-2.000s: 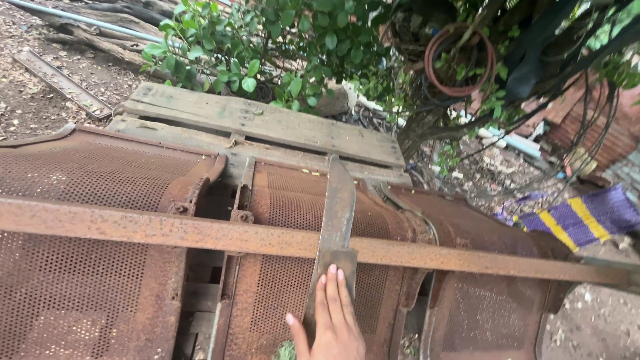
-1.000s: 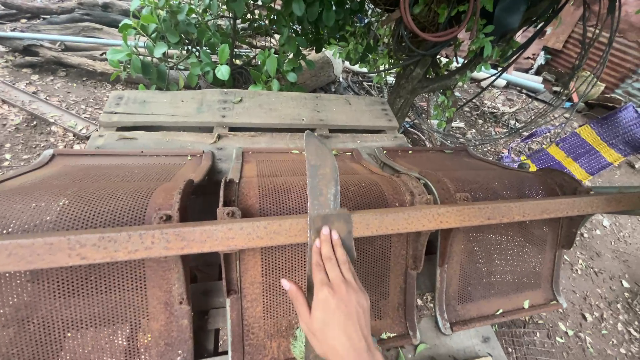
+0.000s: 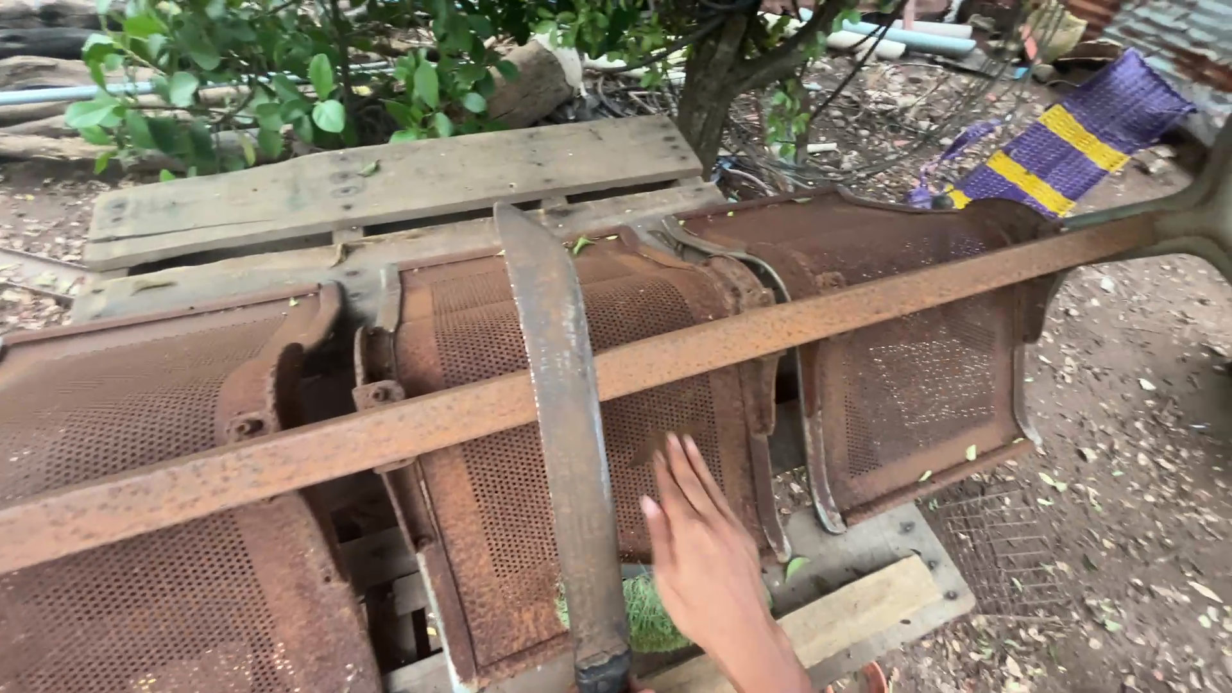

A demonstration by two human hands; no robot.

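Observation:
A long, worn machete blade [image 3: 568,385] lies across a rusty metal bar [image 3: 731,337], its tip toward the wooden boards. Its dark handle [image 3: 602,671] is cut off by the bottom edge, where a sliver of skin beside it may be my left hand; its grip is hidden. My right hand [image 3: 707,558] is just right of the blade, palm down, above a rusty perforated metal seat [image 3: 500,481]. Its fingers stretch forward, the thumb toward the blade. A brown patch at the fingertips may be a flat piece, but it blends with the rusty mesh.
Rusty perforated seats flank the middle one, at left [image 3: 144,385] and right [image 3: 924,404], under the bar. Below are weathered pallet boards [image 3: 404,183] and green mesh [image 3: 650,611]. Behind stand a leafy bush [image 3: 212,96] and tree trunk [image 3: 707,106]; a purple-and-yellow woven mat [image 3: 1078,135] lies back right.
My right hand has come off the blade to its right side. Earlier its fingers pressed a flat brownish piece against the blade at the bar. More of the blade and its handle now show.

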